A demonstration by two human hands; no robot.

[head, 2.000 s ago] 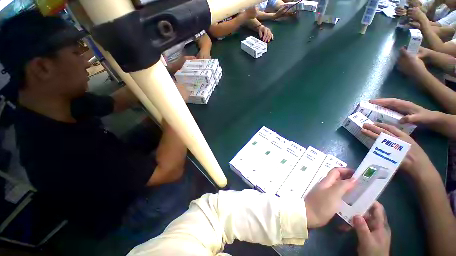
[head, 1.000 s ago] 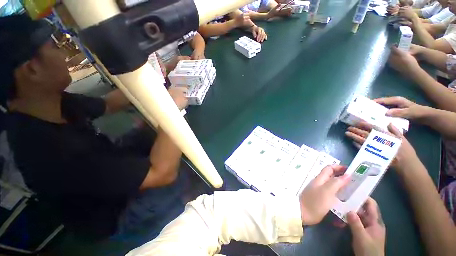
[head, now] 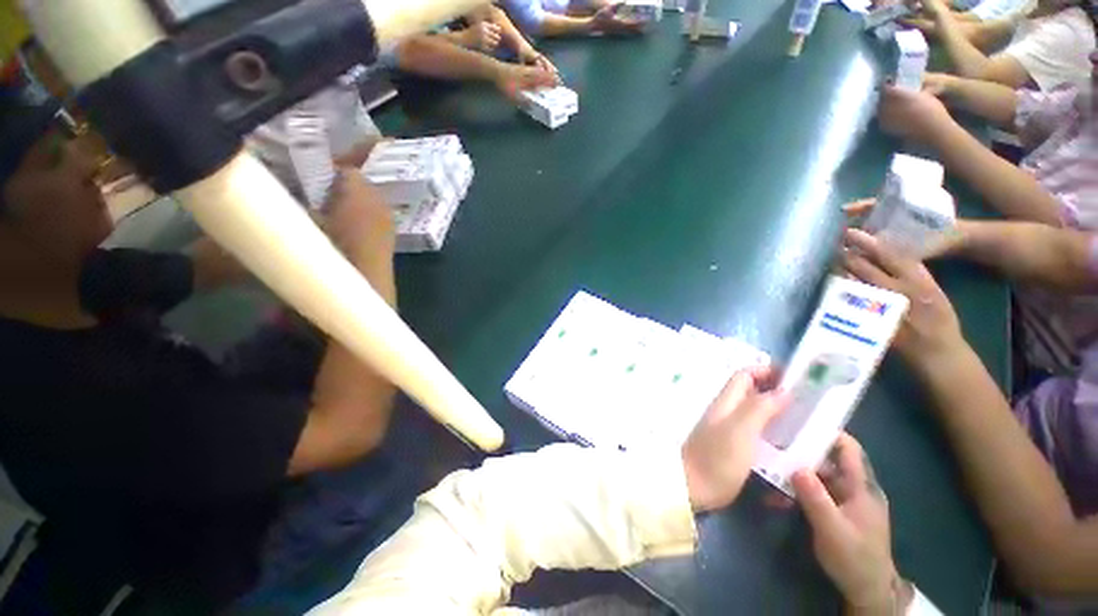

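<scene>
A slim white carton (head: 831,373) with red and blue lettering and a picture of a pale device with a green screen is held tilted in front of me. My left hand (head: 728,439) grips its left edge, the cream sleeve reaching in from below. My right hand (head: 849,517) grips its lower end, thumb on the front face. The picture is slightly blurred. A row of white cartons (head: 602,373) with small green marks lies flat on the green table, just left of the held carton, partly behind my left hand and sleeve.
A cream tube (head: 337,295) with a black joint (head: 223,84) crosses the left side. A person in black (head: 145,421) sits at left, near stacked cartons (head: 421,181). At right, another person's hands hold white cartons (head: 911,205). More hands are along the green table (head: 602,217).
The view has shifted, so most things appear further left. Both my hands still hold the same carton. The neighbour at right has raised and turned their cartons. A hand opposite now touches the small carton stack there.
</scene>
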